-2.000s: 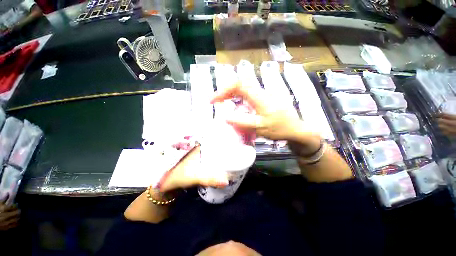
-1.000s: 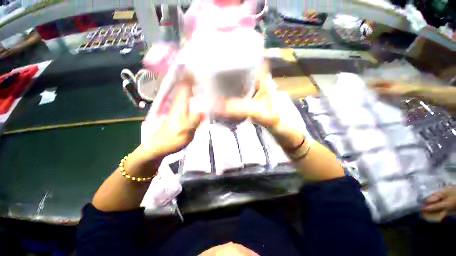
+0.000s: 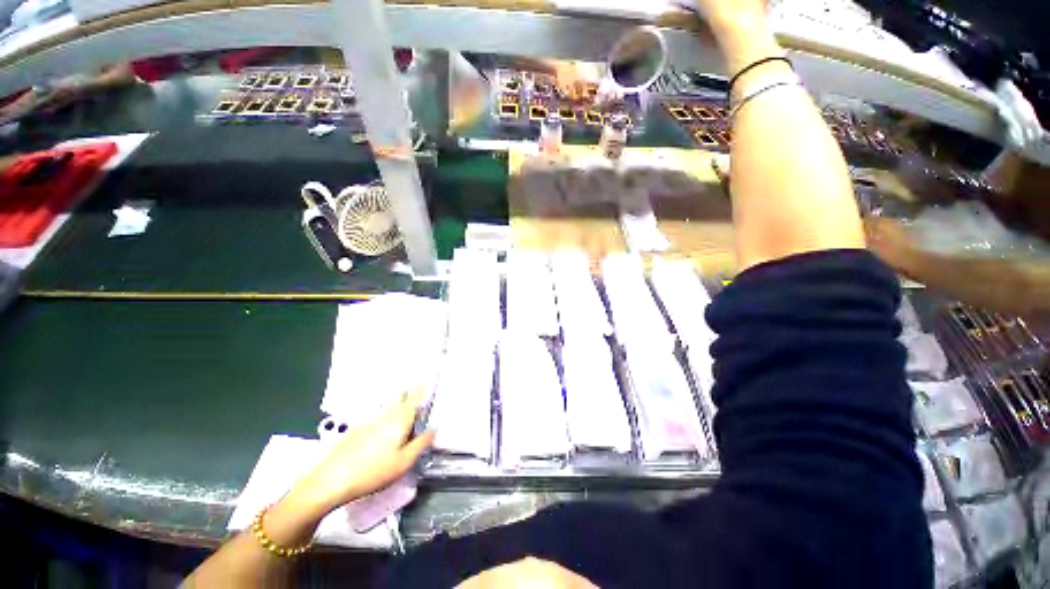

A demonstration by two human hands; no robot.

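My left hand lies at the left edge of the centre clear tray, thumb and fingers apart, with nothing visibly held. The tray holds two rows of white bagged phones. A stack of empty white bags lies left of the tray; more white sheets lie nearer me. A small pale pink item lies just below my left hand. My right hand is raised to the shelf at the top edge; its fingers are cut off, so its grip is hidden. My right arm covers the tray's right side.
A small fan stands behind the bags near a metal upright. Small bottles stand at the board's back edge. Trays of bagged phones lie right. Another person's blurred arm reaches in there. A red tray is far left.
The pink and white item held up in both hands is no longer in them. My right arm has stretched up to the shelf; my left hand has come down beside the centre tray.
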